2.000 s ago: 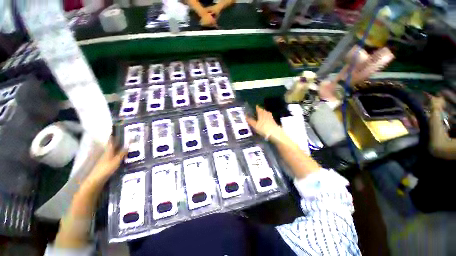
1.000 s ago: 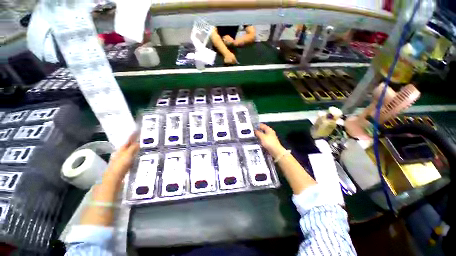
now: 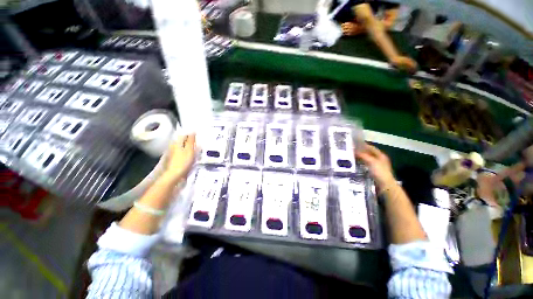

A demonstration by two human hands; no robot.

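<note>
A clear plastic tray with two rows of five pockets is held in front of me. White upright devices with a dark oval near the bottom fill its pockets. My left hand grips the tray's left edge. My right hand grips its right edge; the fingers are a little blurred. Another row of smaller-looking devices shows beyond the tray's far edge. A white printed label strip hangs down behind my left hand, its lower end partly hidden by the hand.
A label roll lies left of the tray. Tall stacked full trays stand at the far left. A green conveyor runs behind, with a pale rail. At right are a cream bottle, a white card and a blue cord. A person's arm reaches in opposite.
The view has swung left, so the stacked trays show more fully. Both hands still hold the tray, which appears closer to my body and covers more of the dark bench surface.
</note>
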